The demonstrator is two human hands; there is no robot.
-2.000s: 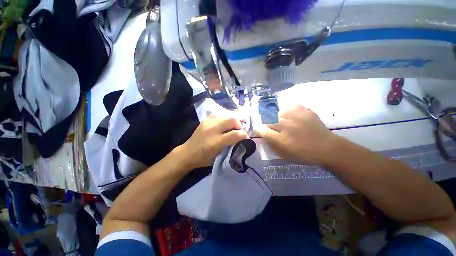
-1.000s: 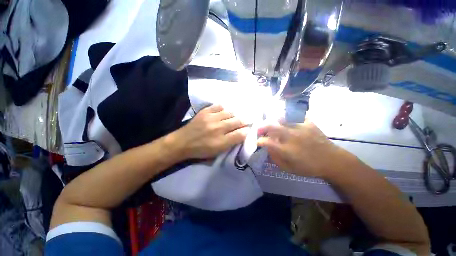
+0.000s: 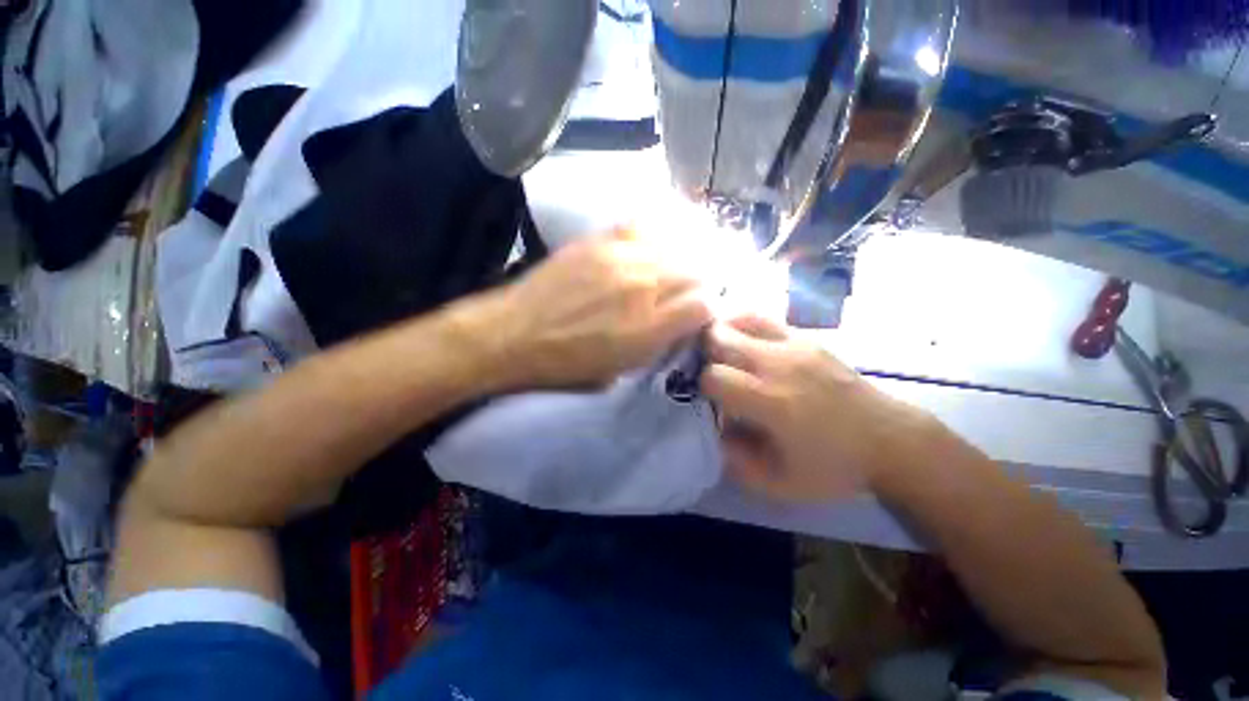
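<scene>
A garment piece [image 3: 582, 452] of pale grey-white cloth with black sections lies under and left of the sewing machine head [image 3: 753, 96]. My left hand [image 3: 603, 308] is on the cloth just left of the needle area, slightly blurred, its fingertips pinching the cloth. My right hand [image 3: 795, 411] holds the cloth edge from the right, fingers curled, close to the left fingertips. A small dark-edged part [image 3: 681, 381] shows between the hands. Bright glare hides the needle and presser foot.
Scissors [image 3: 1194, 466] and a dark-red handle [image 3: 1100, 319] lie at the right on the white table [image 3: 1014, 452]. An oval grey attachment [image 3: 525, 82] hangs left of the machine. Bundled work pieces [image 3: 103, 96] lie at the far left. A red crate [image 3: 397, 589] is below.
The view has shifted and moved closer to the machine. In the last second my left hand has moved up and over the cloth, and the pale cloth's lower edge has risen.
</scene>
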